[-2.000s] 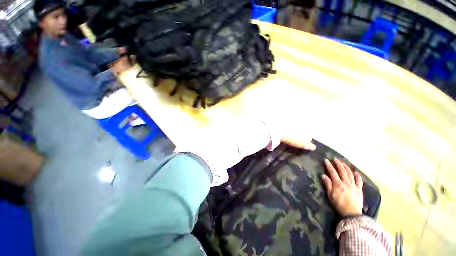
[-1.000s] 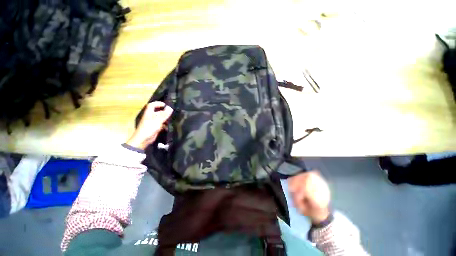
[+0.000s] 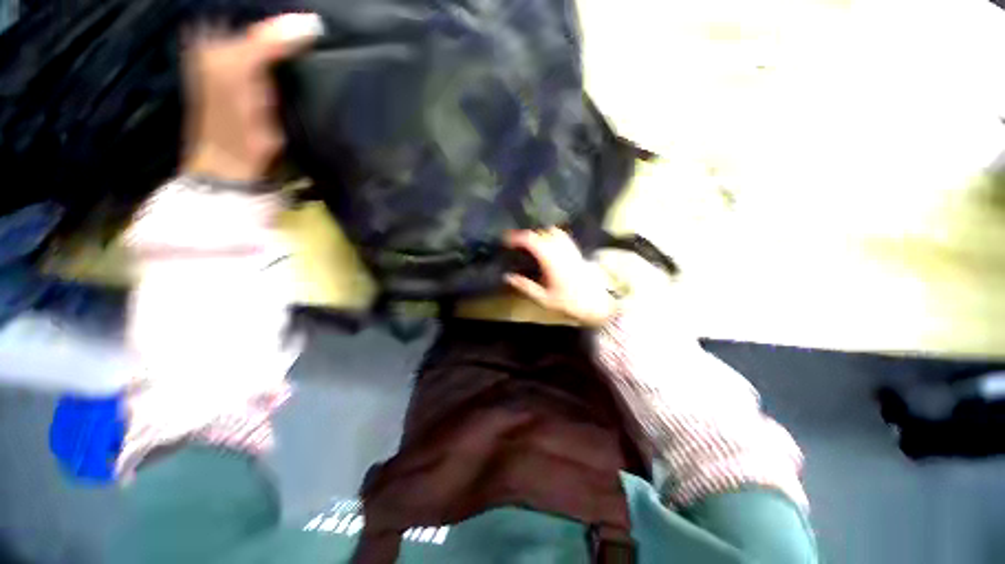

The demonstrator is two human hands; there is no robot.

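A camouflage backpack (image 3: pixel 452 132) is in front of me on the pale table, camouflage face up, blurred. Black straps stick out at its right side and hang at its near edge. My left hand (image 3: pixel 234 99) is at its upper left side, blurred, fingers apart; whether it grips the bag cannot be told. My right hand (image 3: pixel 560 275) is at the near edge of the backpack, fingers curled on its dark edge.
A dark backpack pile (image 3: pixel 88 99) lies at the left, against the bag. The pale yellow table (image 3: pixel 816 198) reaches right. A blue stool (image 3: pixel 88 436) stands below left. A black object (image 3: pixel 953 416) is at the lower right, beyond the table edge.
The backpack has moved up and left, against the pile. My left hand has moved up with it. My right hand has come from beside the bag onto its near edge.
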